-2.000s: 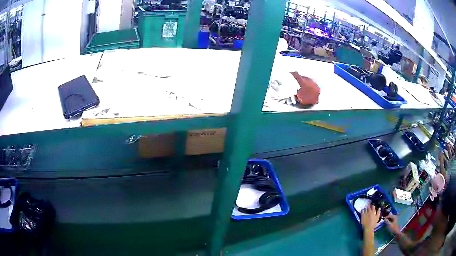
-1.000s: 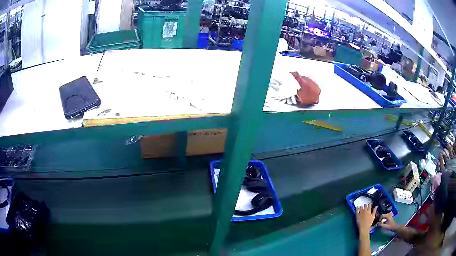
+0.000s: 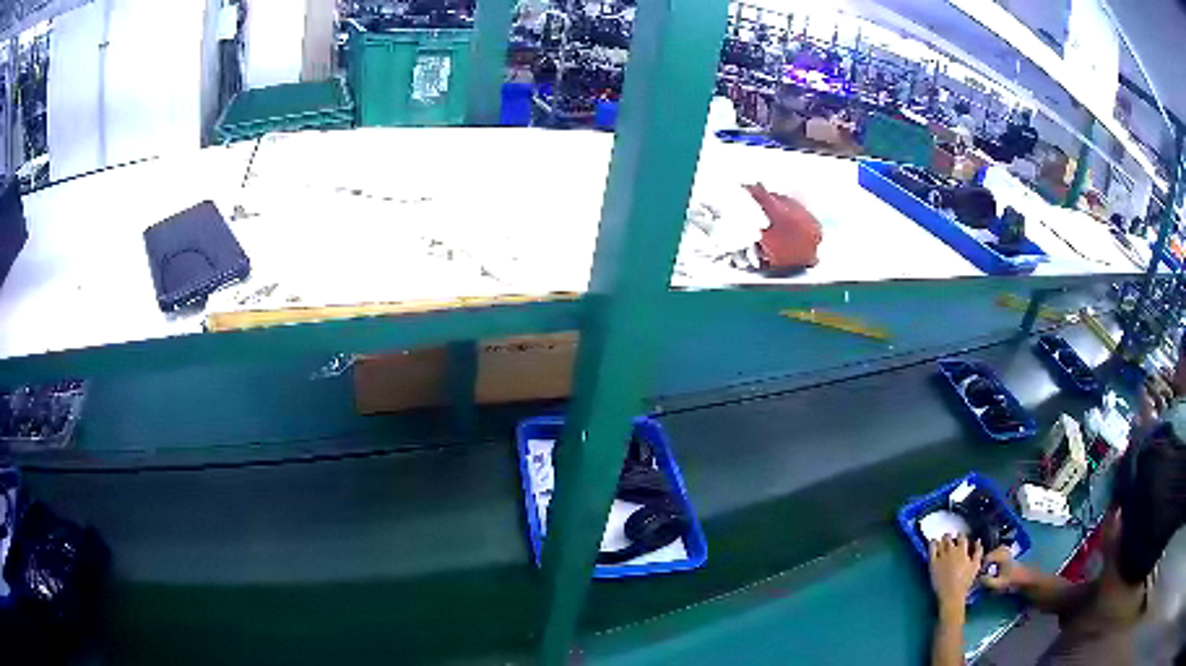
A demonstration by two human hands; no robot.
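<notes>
Neither of my hands is in the picture. A blue tray [image 3: 692,546] lies on the dark green conveyor belt, partly hidden behind a green post. Black headphones [image 3: 653,526] lie in it on a white sheet [image 3: 619,531]. A second blue tray is cut off by the left edge, with a shiny black bag-like bundle [image 3: 59,566] beside it. At the right, another person's bare hands [image 3: 956,562] are at a blue tray [image 3: 921,501] with black headphones [image 3: 986,518] on the green bench edge.
The green post [image 3: 633,247] stands upright in front. A white shelf [image 3: 429,221] above the belt holds a black slab [image 3: 195,254], an orange-brown item [image 3: 787,232] and a blue tray [image 3: 956,234]. A brown carton [image 3: 527,370] sits beneath. More trays lie farther right.
The middle blue tray has moved left along the belt, behind the post. The left tray and black bundle have also shifted left. The other person's head has come further into view.
</notes>
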